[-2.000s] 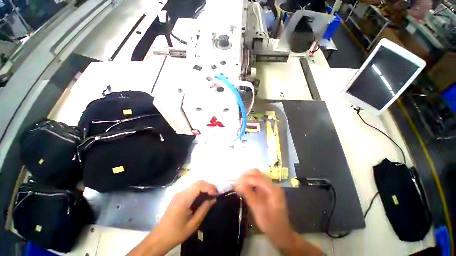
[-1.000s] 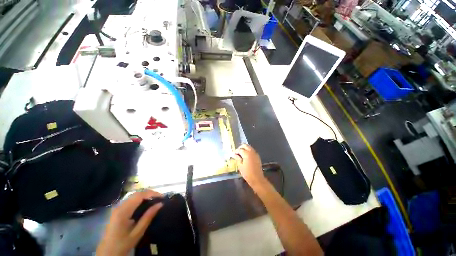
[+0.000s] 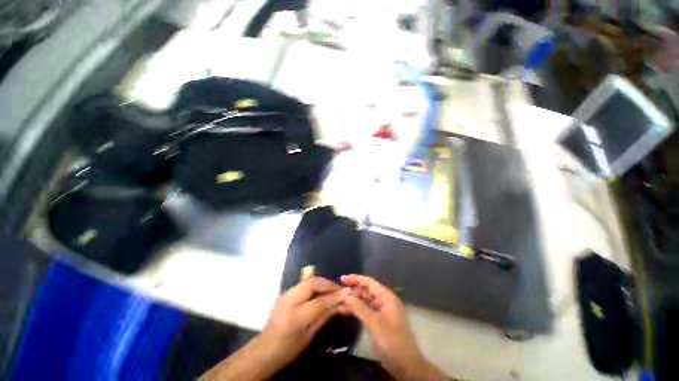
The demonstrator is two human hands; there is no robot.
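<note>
A black pouch (image 3: 325,242) with a small yellow tag lies upright in the view at the table's front edge, in front of the sewing machine. My left hand (image 3: 298,316) and my right hand (image 3: 383,320) are over its lower part. Their fingertips meet, with the fingers bent. The picture is blurred, and whether a strap end or thread is between the fingertips cannot be seen. The hands hide part of the pouch's lower half.
Black bags (image 3: 246,160) with silvery zippers are piled at left. The white machine head (image 3: 365,97) and yellow-edged clamp frame (image 3: 444,193) are beyond the pouch. A screen (image 3: 622,126) and single pouch (image 3: 604,312) are at right, a blue bin (image 3: 89,320) at lower left.
The view has swung left and down. My right hand has left the clamp frame and come beside my left hand at the pouch. My left hand has moved to the pouch's lower part.
</note>
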